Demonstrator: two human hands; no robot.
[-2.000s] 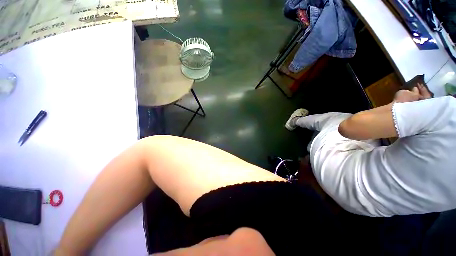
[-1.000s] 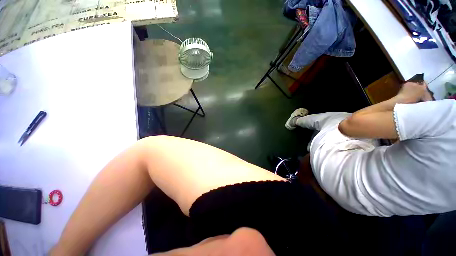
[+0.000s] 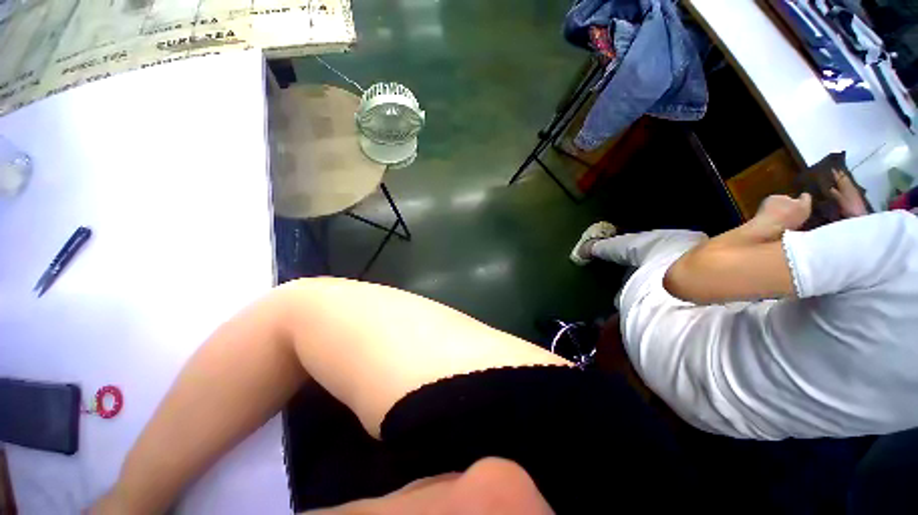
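Note:
A black smartphone [image 3: 38, 414] lies on the white tabletop [image 3: 151, 191] at the lower left, cut off by the left edge. A red ring charm with a pale centre [image 3: 109, 401] hangs from its right end. Slim black thread snips or a pen [image 3: 63, 261] lies above the phone. A bare forearm and elbow, seemingly mine, comes from a black sleeve and rests along the table edge. Its hand is cut off at the lower left. Part of another bare limb shows at the bottom edge. Neither of my hands is in the picture.
A pale green fan [image 3: 390, 123] stands on a round wooden stool [image 3: 320, 151]. A printed paper-covered board [image 3: 181, 38] is behind the table. A person in white [image 3: 745, 332] works at right with a dark item [image 3: 823, 184]. A denim jacket [image 3: 644, 60] hangs on a chair.
The view has shifted slightly. The other person's hands have moved apart, and more of the dark item shows. The phone, charm and slim black tool lie as before.

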